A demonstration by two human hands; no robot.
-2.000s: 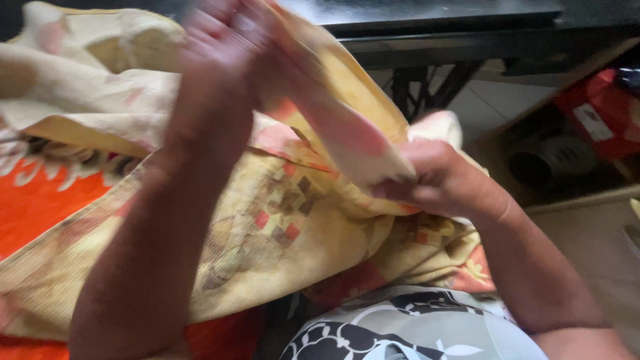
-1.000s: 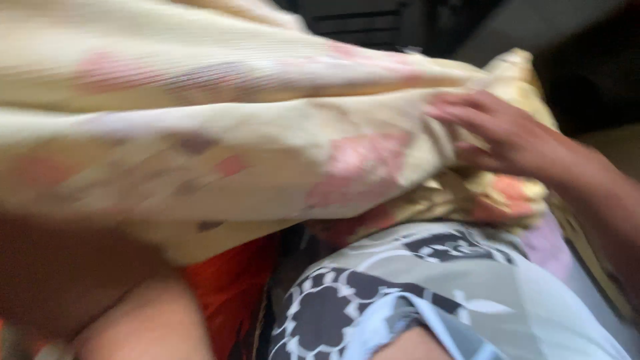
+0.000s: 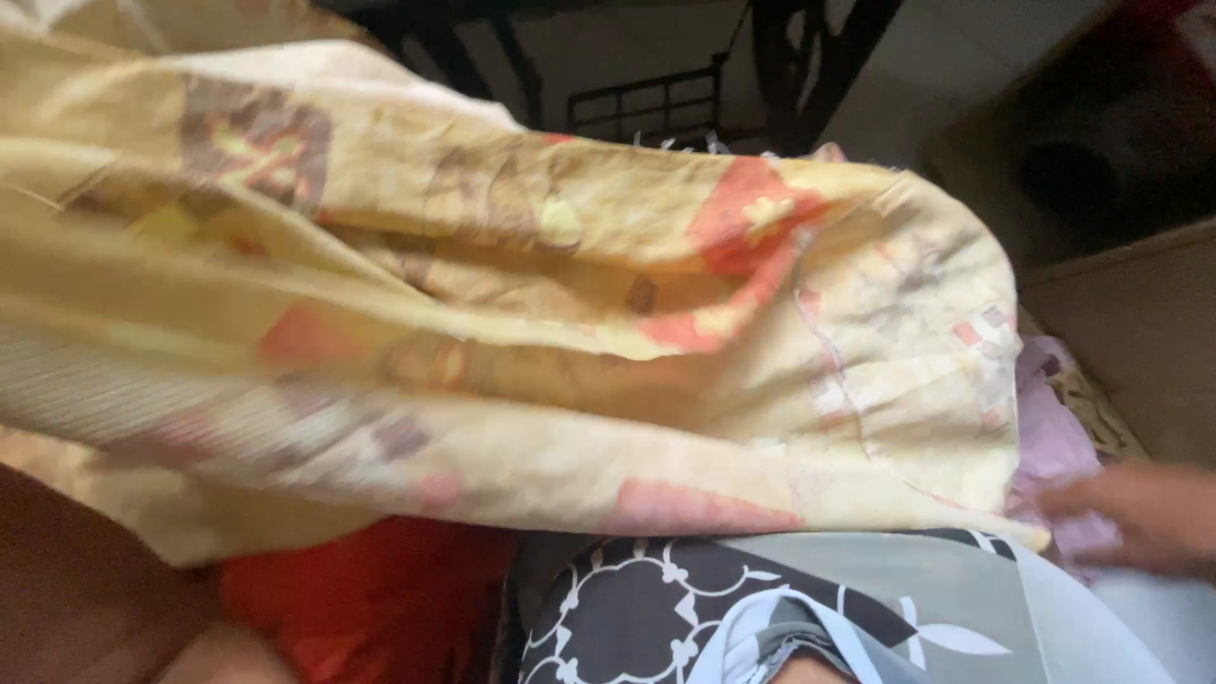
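Observation:
A large yellow printed cloth (image 3: 532, 446) with red and brown patches spreads from the left edge across my lap, its folds sagging open in the middle. A seam runs through its pale, rounded right end. My right hand (image 3: 1130, 518), blurred, is at the right edge beside the cloth's lower right corner; whether it touches the cloth I cannot tell. On the left only my blurred arm shows at the lower corner, and my left hand is not visible.
A black metal frame (image 3: 798, 76) stands behind the cloth. Red fabric (image 3: 380, 598) lies below it at left, and lilac fabric (image 3: 1054, 446) at right. A dark object (image 3: 1083, 180) is at upper right. My patterned garment (image 3: 646, 608) covers my lap.
The cloth's right part, bunched before, is now spread out across my lap. My right hand has come off the cloth's upper part and moved toward the lower right.

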